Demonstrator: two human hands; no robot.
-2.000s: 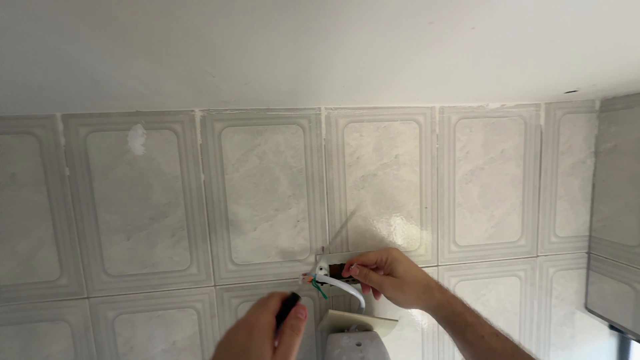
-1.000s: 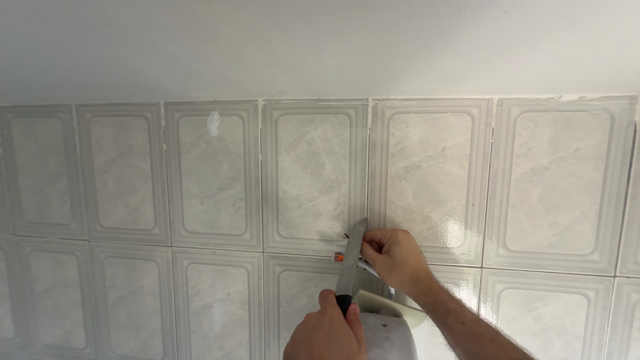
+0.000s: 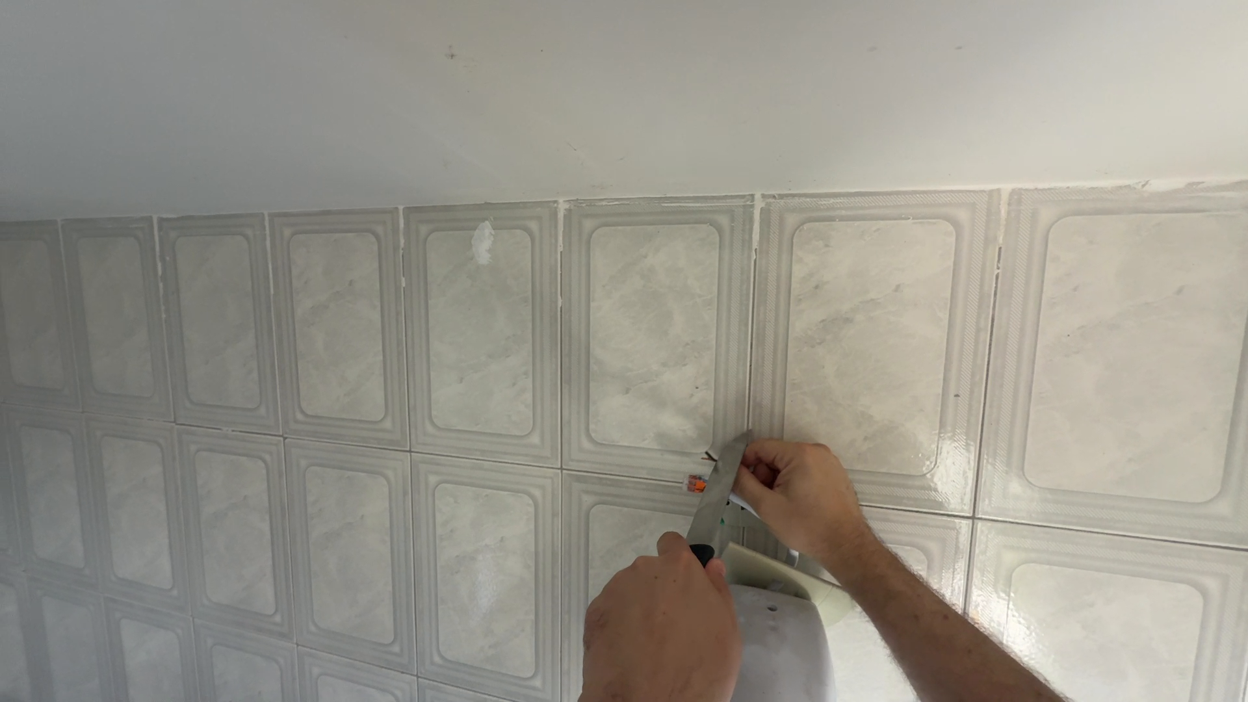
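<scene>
My left hand (image 3: 663, 619) grips the black handle of a knife (image 3: 720, 487), whose flat metal blade points up and slightly right along the tiled wall. The blade's upper end reaches the fingertips of my right hand (image 3: 799, 492), which pinch something small at the wall; the fingers and blade mostly hide it. An orange-and-clear wire connector (image 3: 696, 483) shows just left of the blade, with a short dark wire end above it. A bit of white cable shows below my right fingers.
Below my hands a white rounded fixture (image 3: 780, 643) juts from the wall, with a cream-coloured plate (image 3: 780, 575) tilted at its top. Grey marbled tiles (image 3: 483, 336) cover the wall up to the white ceiling (image 3: 585, 97).
The knife blade, blurred and pointing up right two seconds ago, now stands steeper beside my right fingers. The orange connector, not visible at first, shows left of the blade. The view has shifted.
</scene>
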